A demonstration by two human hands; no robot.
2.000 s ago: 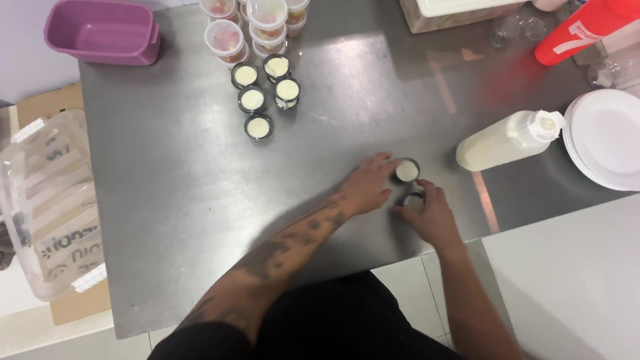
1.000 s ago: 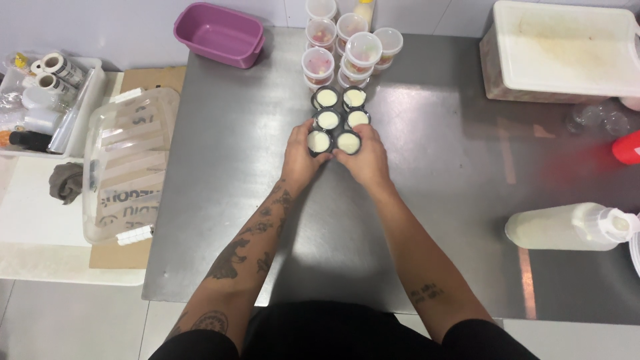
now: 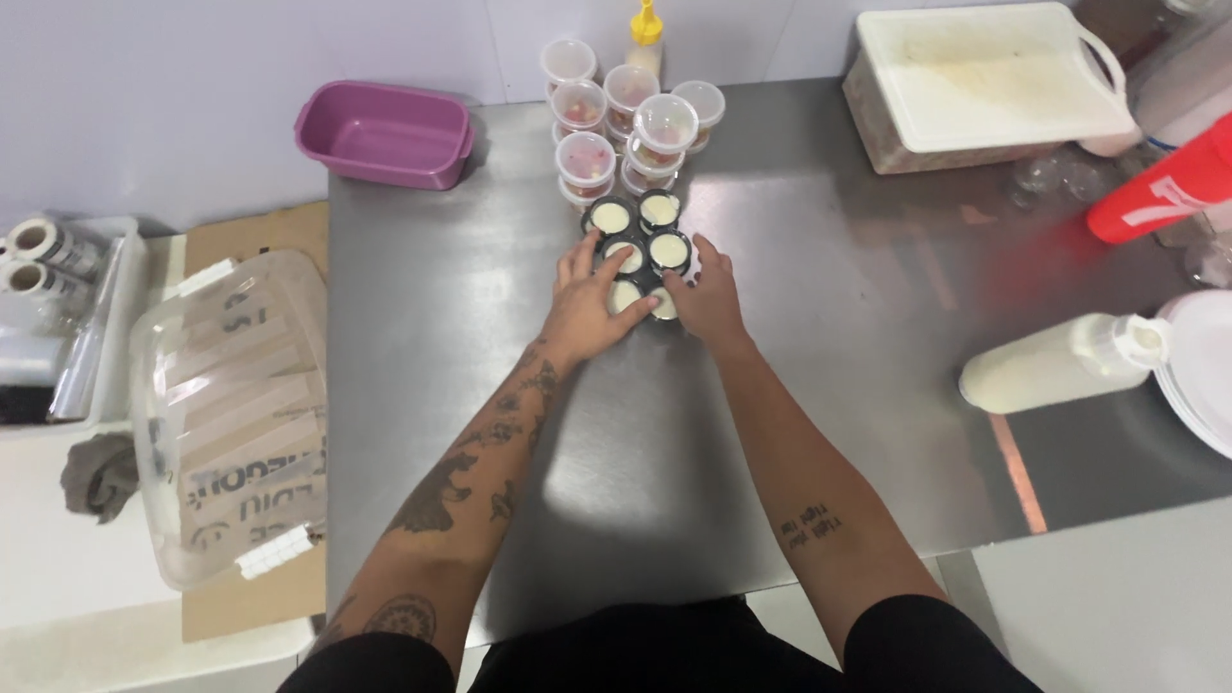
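Observation:
Several small black-rimmed cups with a creamy white filling (image 3: 669, 251) stand close together on the steel table (image 3: 462, 385). My left hand (image 3: 589, 306) spreads its fingers over the left side of the group, its fingertips on the cups and its thumb by the front ones. From the right, my right hand (image 3: 710, 296) touches the cups, with its thumb and fingers around the right side. Right behind the group, clear lidded tubs with reddish contents (image 3: 585, 161) are stacked. Whether either hand grips a single cup is partly hidden by the fingers.
A purple plastic basin (image 3: 385, 144) sits at the back left, and a yellow-capped squeeze bottle (image 3: 646, 43) behind the tubs. To the right are a white-lidded container (image 3: 991, 77), a red bottle (image 3: 1165, 183), a lying white bottle (image 3: 1059, 364) and stacked white plates (image 3: 1203, 366).
Two seconds ago my hands held two cups apart from the others, nearer the table's front edge; those cups now stand with the group. Since one second ago my fingers have spread further over the group.

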